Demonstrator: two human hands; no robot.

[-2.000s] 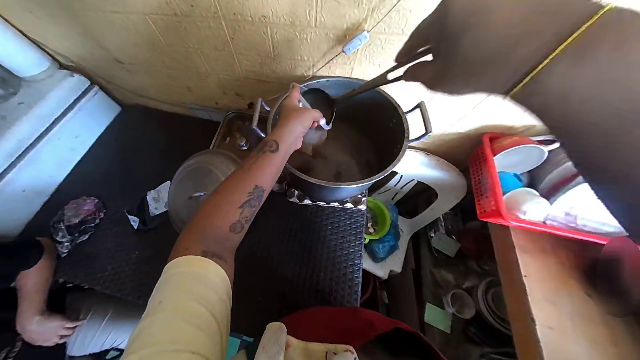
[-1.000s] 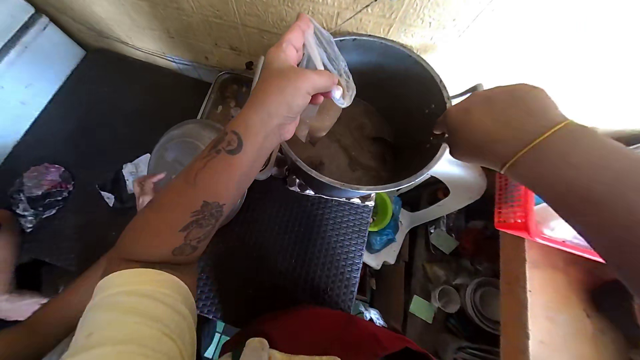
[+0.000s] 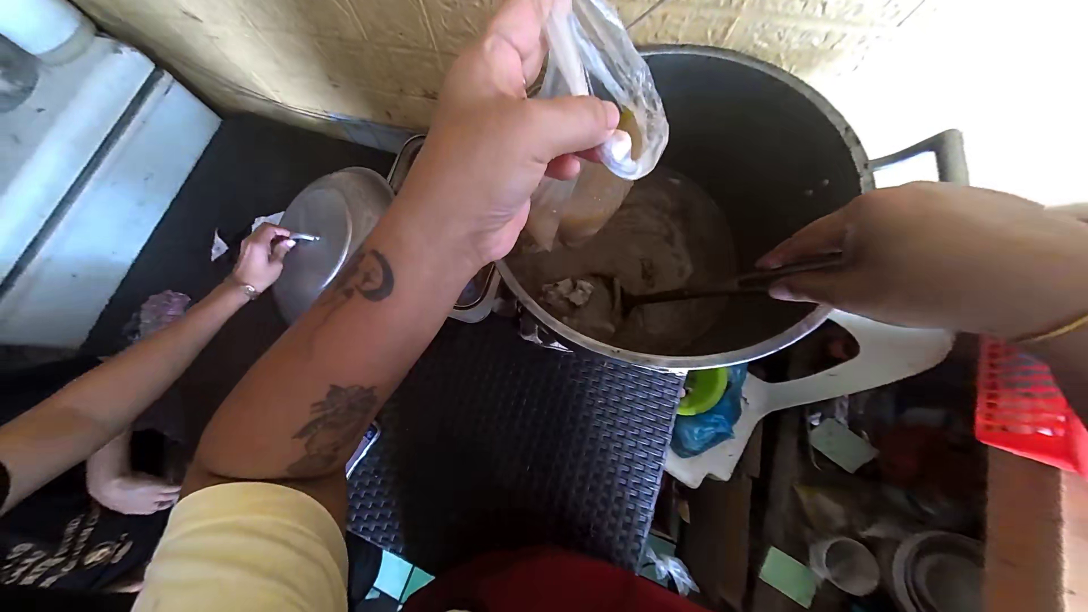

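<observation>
My left hand (image 3: 518, 127) pinches the rim of a clear plastic bag (image 3: 625, 76) over a large metal pot (image 3: 765, 110). Brownish contents hang in the bag's lower part. My right hand (image 3: 918, 255), at the pot's right side, grips the handle of a ladle (image 3: 680, 295), whose bowl dips into the pot with some pieces of food in it. Brown soup (image 3: 663, 229) lies in the bottom of the pot.
Another person's hand (image 3: 262, 257) holds the handle of a round metal lid (image 3: 327, 221) at the left. A metal tray stands behind my left forearm. A white plastic chair (image 3: 884, 353), a black woven tabletop (image 3: 510, 433) and a red plastic basket (image 3: 1024, 408) are near.
My right hand and the ladle have come down from above the pot's right side, and the ladle now dips in. Another person's hand has come to the lid. The view has moved nearer the pot.
</observation>
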